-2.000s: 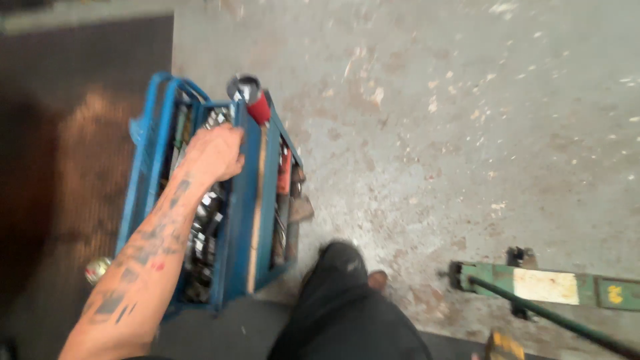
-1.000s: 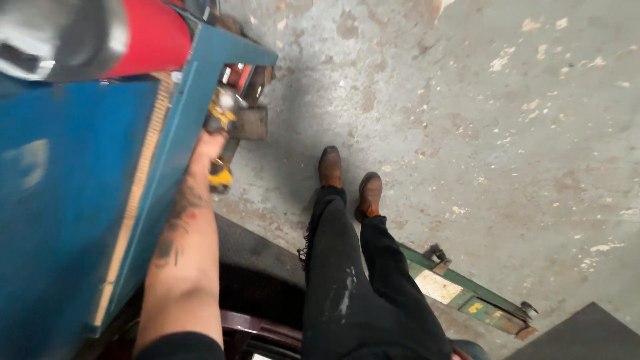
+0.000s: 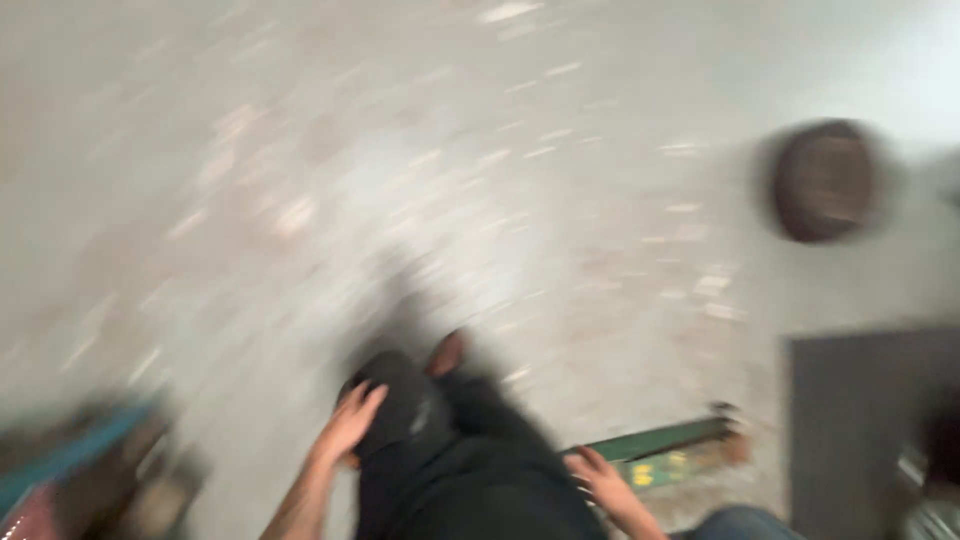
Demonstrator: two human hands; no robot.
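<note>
The view is badly blurred. My left hand (image 3: 352,424) lies at the knee of my black trousers (image 3: 420,457), fingers somewhat apart. A small orange patch (image 3: 350,460) shows under its wrist side; whether that is something held cannot be told. On the right of my lap is my right hand (image 3: 604,480), fingers extended, with nothing seen in it. Just beyond it lies a long green metal piece of equipment (image 3: 660,456) with yellow marks, on the floor. Part of a brown boot (image 3: 448,351) shows past my knees.
At the lower left edge is the blurred blue rim of a toolbox (image 3: 82,450), with a red item (image 3: 34,514) beside it. A round dark brown object (image 3: 825,182) sits on the worn grey floor (image 3: 525,187) at the right. A dark mat (image 3: 847,427) lies lower right.
The view has swung strongly to the right. My left hand, earlier in and at the blue toolbox, is now at my knee. My right hand has come into view.
</note>
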